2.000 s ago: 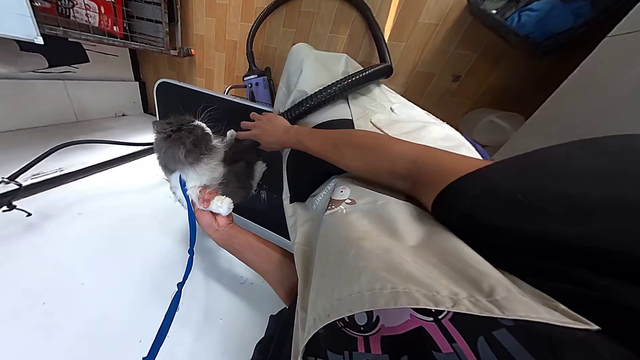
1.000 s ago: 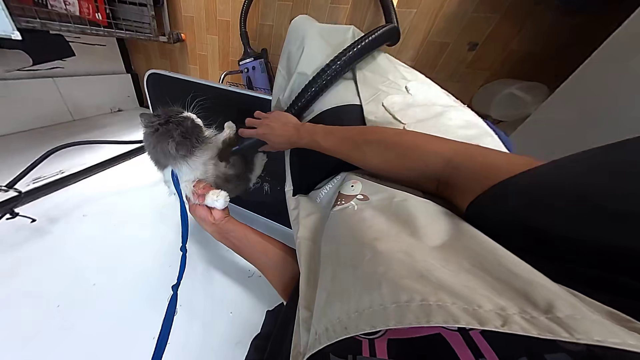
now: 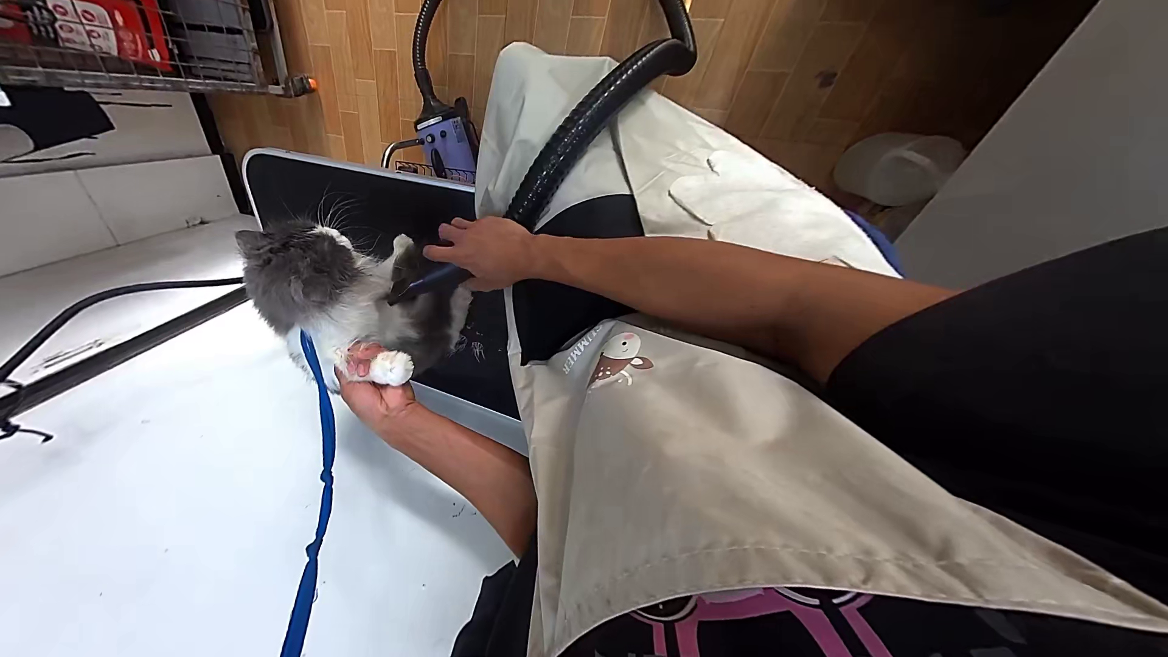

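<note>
A grey and white long-haired cat point(image 3: 306, 283) leans back over the edge of a black-topped table point(image 3: 493, 370), its belly toward me. My left hand point(image 3: 379, 388) is closed around its foreleg by the white paw point(image 3: 391, 368). In my right hand point(image 3: 488, 254) is the dark nozzle point(image 3: 433, 281) of a blow dryer, its tip close to or touching the cat's belly fur. From there a ribbed black hose point(image 3: 584, 128) runs up over my beige apron point(image 3: 693, 456). A blue strap point(image 3: 321, 493) hangs down from the cat's chest.
A purple dryer unit point(image 3: 447, 141) stands beyond the table, above the wood-look floor point(image 3: 365, 82). A wire cage point(image 3: 274, 82) is at the upper left. A black bar point(image 3: 137, 342) and cord lie left of the cat. A translucent tub point(image 3: 899, 169) sits at the right.
The nozzle under my right hand shows plainly against the cat's belly, while two seconds ago it could not be made out. My left hand keeps its hold on the foreleg.
</note>
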